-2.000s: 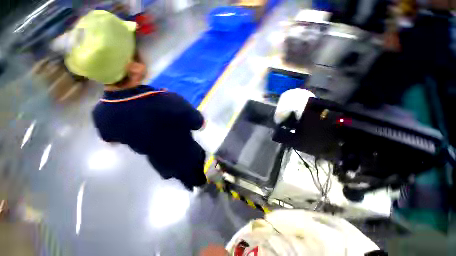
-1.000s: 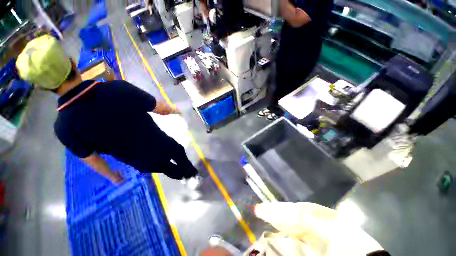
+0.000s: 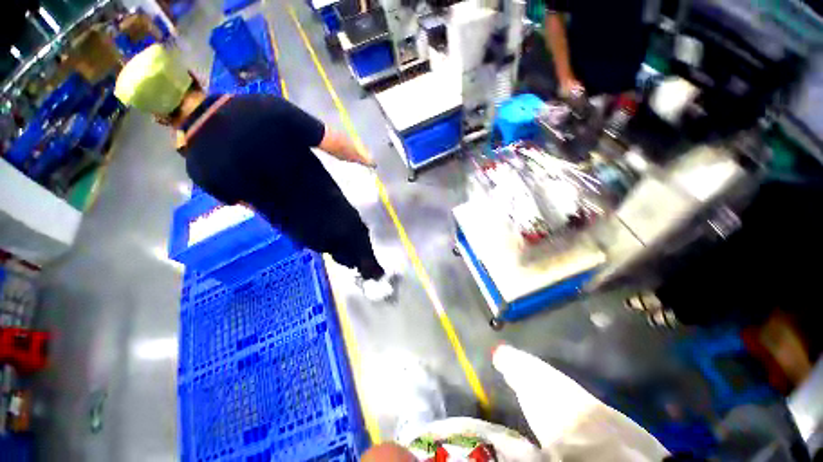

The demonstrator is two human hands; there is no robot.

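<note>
My right arm, in a pale sleeve, reaches up from the bottom edge; only a small blurred bit of my right hand (image 3: pixel 498 354) shows at its end. A bit of skin, seemingly my left hand (image 3: pixel 390 452), is cut off by the bottom edge. I cannot tell whether either hand holds anything. Ahead to the right, bundles of white leads (image 3: pixel 532 194) with dark red ends lie on a white-topped wheeled cart (image 3: pixel 541 269) with a blue bin below. Neither hand touches the cart.
A person in a yellow-green cap (image 3: pixel 253 149) stands ahead left, beside blue pallets (image 3: pixel 262 361) and a blue tote (image 3: pixel 217 235) with white contents. A yellow line (image 3: pixel 424 280) marks the grey floor. Another cart (image 3: pixel 420 113) stands farther back. Other people stand at the right, near a blue stool (image 3: pixel 519 117).
The view has swung and moved forward along the aisle. The grey-black bin has left view, and the cart with leads is nearer. The capped person now appears farther right than one second ago.
</note>
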